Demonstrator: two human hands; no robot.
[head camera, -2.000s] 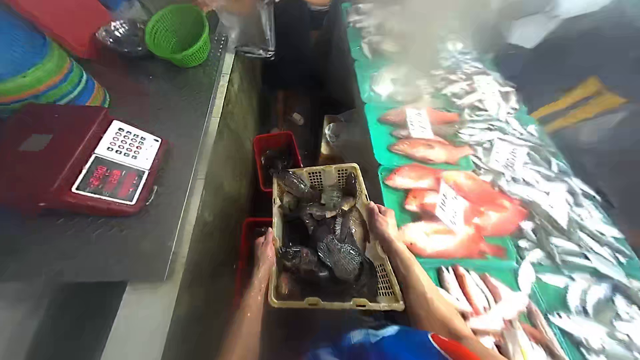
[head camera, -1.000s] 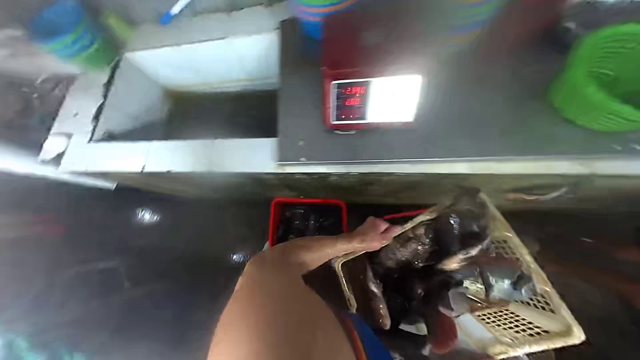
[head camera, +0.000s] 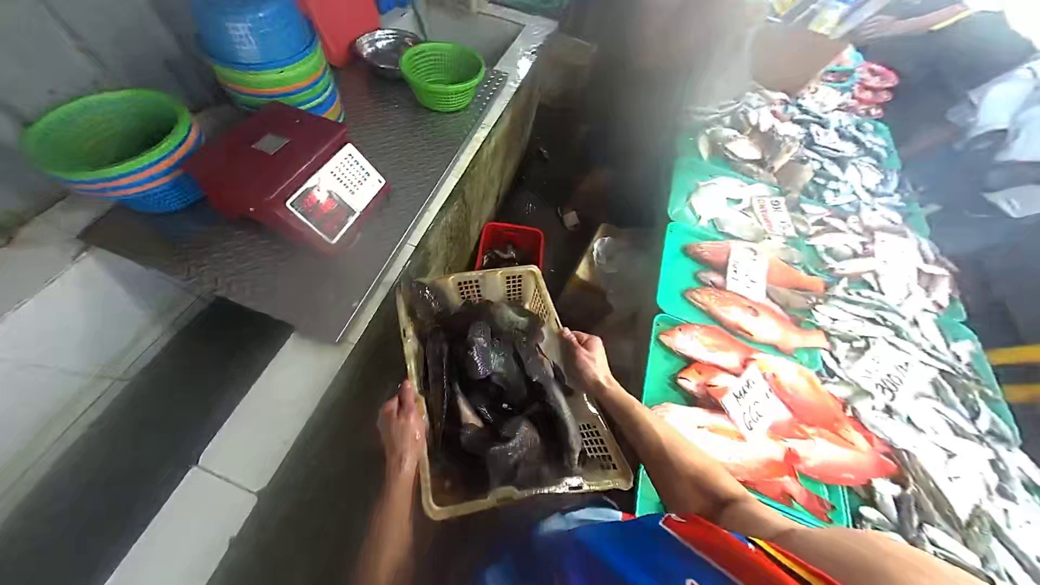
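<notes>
A cream plastic crate (head camera: 526, 492) of dark, wet fish (head camera: 500, 366) is held level in front of my body, over the walkway. My left hand (head camera: 402, 426) grips its left long side, with the fingertips at the rim. On the opposite side my right hand (head camera: 587, 357) is closed on the rim. The crate's floor shows through its grid at the lower right. Just beyond its far end is a red plastic basin (head camera: 510, 230) with dark contents.
To the left, a metal counter (head camera: 406, 154) bears a dark red digital scale (head camera: 284, 175), a green basket (head camera: 443, 75) and stacked colored baskets (head camera: 114, 142). Red fish (head camera: 747, 317) and small silver fish (head camera: 902, 325) lie on green trays at right. A person (head camera: 934, 24) is at the upper right.
The view has swung widely. A second ago the crate was slanted, with only one hand plainly visible on it; now both hands are seen at its sides.
</notes>
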